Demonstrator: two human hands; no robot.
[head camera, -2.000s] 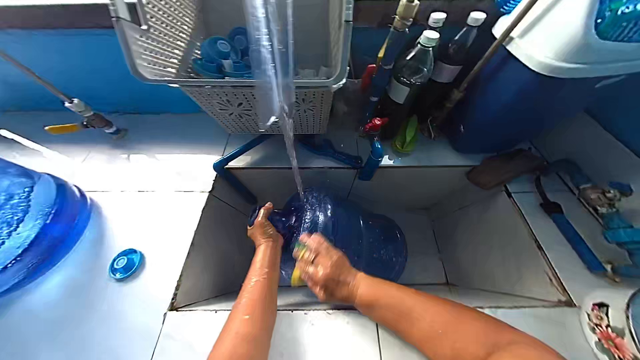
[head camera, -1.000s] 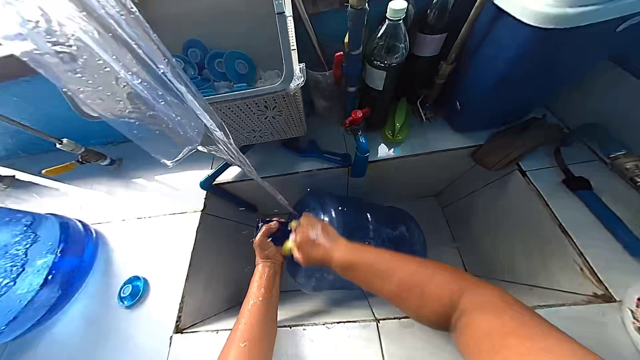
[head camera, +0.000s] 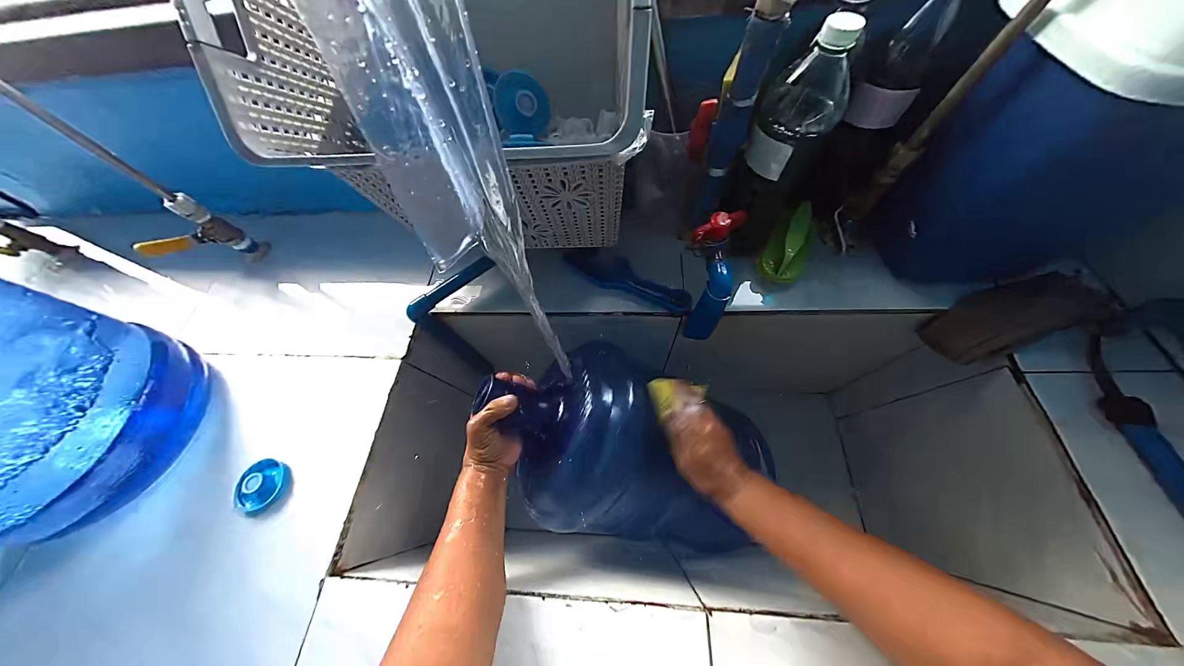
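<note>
A blue plastic water jug (head camera: 592, 453) lies on its side in a tiled basin (head camera: 962, 472), its neck pointing left. My left hand (head camera: 495, 430) grips the jug's neck. A yellow sponge (head camera: 673, 396) is in my right hand (head camera: 703, 439), which is against the jug's upper side and slightly blurred. From a clear plastic sleeve (head camera: 416, 120) above, a stream of water (head camera: 529, 287) falls onto the jug's shoulder near the neck.
A second blue jug (head camera: 92, 407) and a blue cap (head camera: 262, 486) are on the tiles at left. Behind the basin stand a grey plastic basket (head camera: 573, 199) with blue caps, a red-handled tap (head camera: 712, 277), a blue brush (head camera: 629, 280), bottles (head camera: 800, 111) and a blue drum (head camera: 1008, 157).
My right hand with the sponge has moved right, from beside the jug's neck onto its body. My left hand stays at the neck. The plastic sleeve hangs more upright than a second ago.
</note>
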